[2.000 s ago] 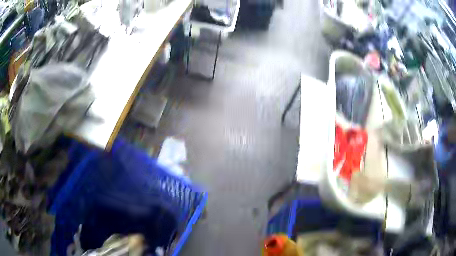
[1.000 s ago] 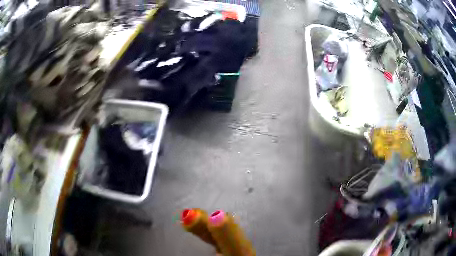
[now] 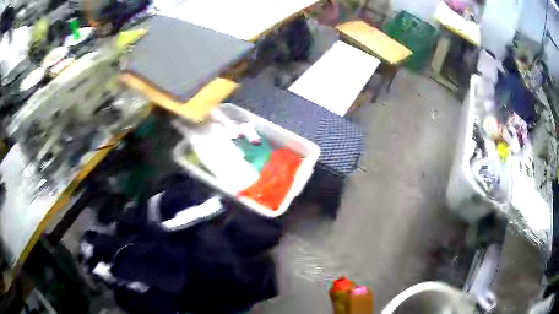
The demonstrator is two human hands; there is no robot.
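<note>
Two orange-brown thread cones (image 3: pixel 351 298) stand side by side at the bottom edge of the head view, right of the middle, above the grey floor. One has a red tip and the other a pink tip. Their lower parts are cut off by the picture's edge. No hand shows at them, so what holds them is hidden. Neither my left hand nor my right hand is in the picture.
A dark navy garment heap (image 3: pixel 196 257) lies at lower left, beside a white bin (image 3: pixel 282 211) with orange, green and white cloth. A white tub (image 3: pixel 460 184) stands right of the grey aisle floor (image 3: pixel 398 178). A white rim (image 3: pixel 423 287) shows at bottom right. Tables and benches stand ahead.
The view has moved along the aisle, and the navy heap is now close at lower left. The two cones now show further right and lower in the picture than one second ago.
</note>
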